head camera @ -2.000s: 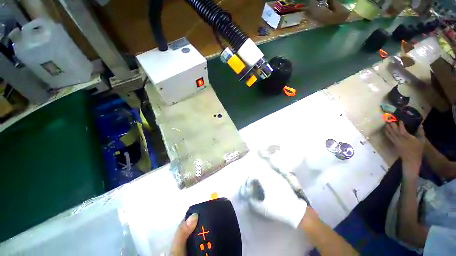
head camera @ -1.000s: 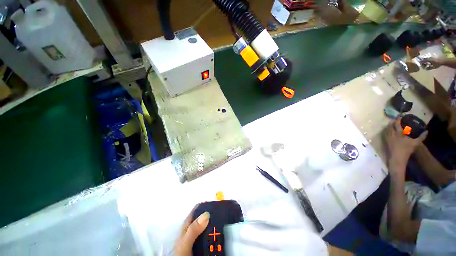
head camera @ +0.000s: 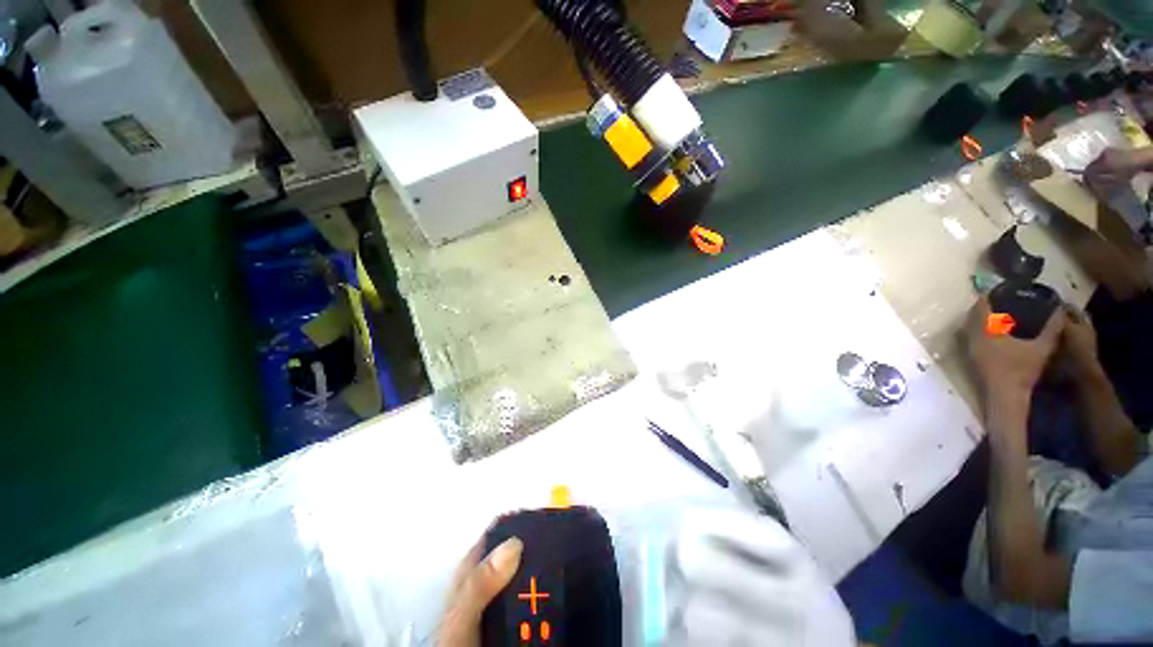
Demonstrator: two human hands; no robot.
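A black portable speaker point(head camera: 569, 575) with an orange plus and dots lies at the bottom centre, cut off by the lower edge. My left hand point(head camera: 481, 592), bare, holds it from the left with the thumb on its face. My right hand point(head camera: 746, 588), in a white glove, is blurred just right of the speaker; its fingers cannot be made out. A pale-blue strip point(head camera: 652, 588) shows between glove and speaker; I cannot tell if it is held. Dark tweezers point(head camera: 688, 454) lie on the white sheeting above the glove.
A white box point(head camera: 450, 158) with a red lit switch stands ahead, its nozzle point(head camera: 677, 158) over the green belt point(head camera: 809, 145). An orange-strapped speaker sits under the nozzle. Two silver round pieces point(head camera: 872, 379) lie to the right. A neighbour's hands point(head camera: 1018, 360) hold another speaker.
My gloved hand has put down the tweezers and moved back beside the held speaker. The speaker on the belt has shifted slightly left. The held speaker has stayed in my left hand.
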